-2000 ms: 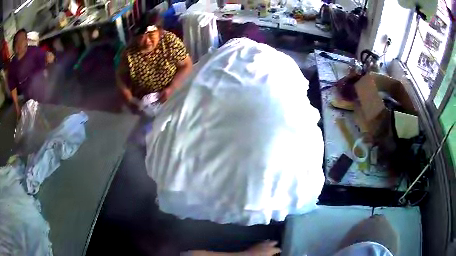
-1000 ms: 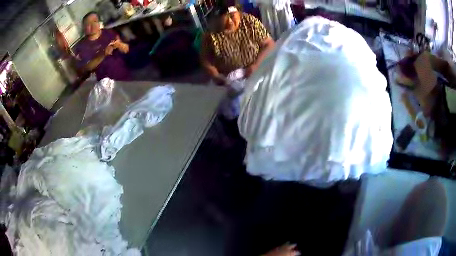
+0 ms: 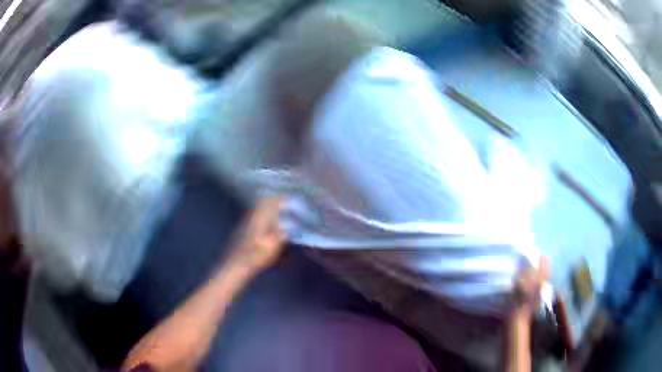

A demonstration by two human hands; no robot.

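A white garment (image 3: 395, 152) lies over the padded form (image 3: 319, 62) and is stretched between my two hands. My left hand (image 3: 263, 234) is bare and grips the garment's near left edge. My right hand (image 3: 532, 280) is bare, blurred, and holds the garment's edge at the right. The form's bare grey-brown end shows behind the cloth. The frame is blurred by motion, so fingertips are not clear.
A tall white garment pile (image 3: 101, 152) stands at the left. The pale blue table top (image 3: 581, 152) lies behind and right, with a thin brown strip (image 3: 479, 110) on it. A small yellow-brown block (image 3: 582, 280) is near my right hand.
The view has swung right and down to the ironing table. The pile now shows at the left, and the worktable and people are gone. Both hands are now in view, holding the garment.
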